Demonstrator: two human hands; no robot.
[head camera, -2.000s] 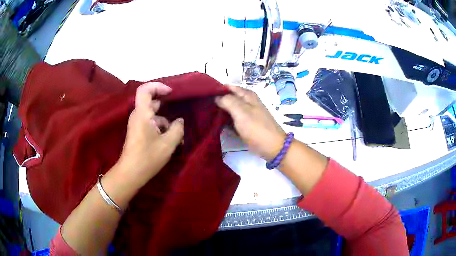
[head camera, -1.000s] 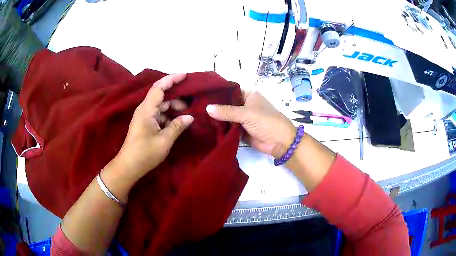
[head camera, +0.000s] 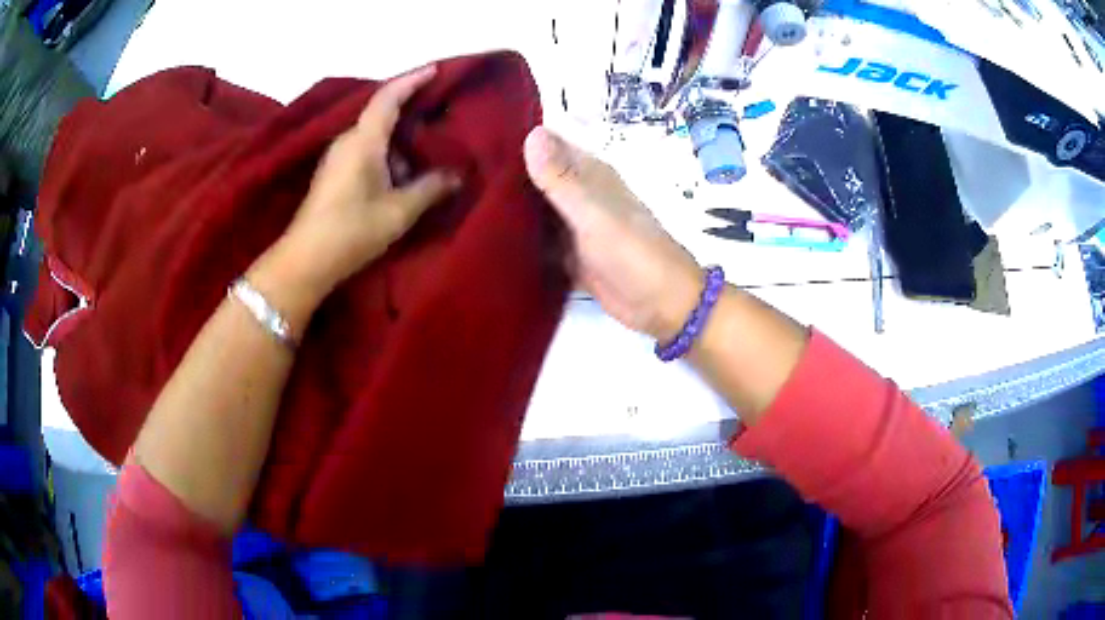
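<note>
A large dark red garment (head camera: 412, 351) lies over the left of the white table and hangs over its front edge. A white-edged opening shows at its far left. My left hand (head camera: 364, 188) is on the garment, thumb and index finger apart, with its other fingers partly hidden in the folds. My right hand (head camera: 606, 236) is at the garment's right edge, thumb on top and fingers hidden behind the cloth, holding it.
The sewing machine head (head camera: 848, 67), marked JACK, is at the back right. Pink-handled thread snips (head camera: 782, 229), a black plastic packet (head camera: 818, 158), a black phone (head camera: 923, 206) and a thin metal tool (head camera: 877, 279) lie right. A measuring tape (head camera: 630, 470) follows the front edge.
The cloth under my hands is spread flatter and its right part reaches higher in the picture. My right thumb has moved from the folds to the garment's edge. The whole view has shifted.
</note>
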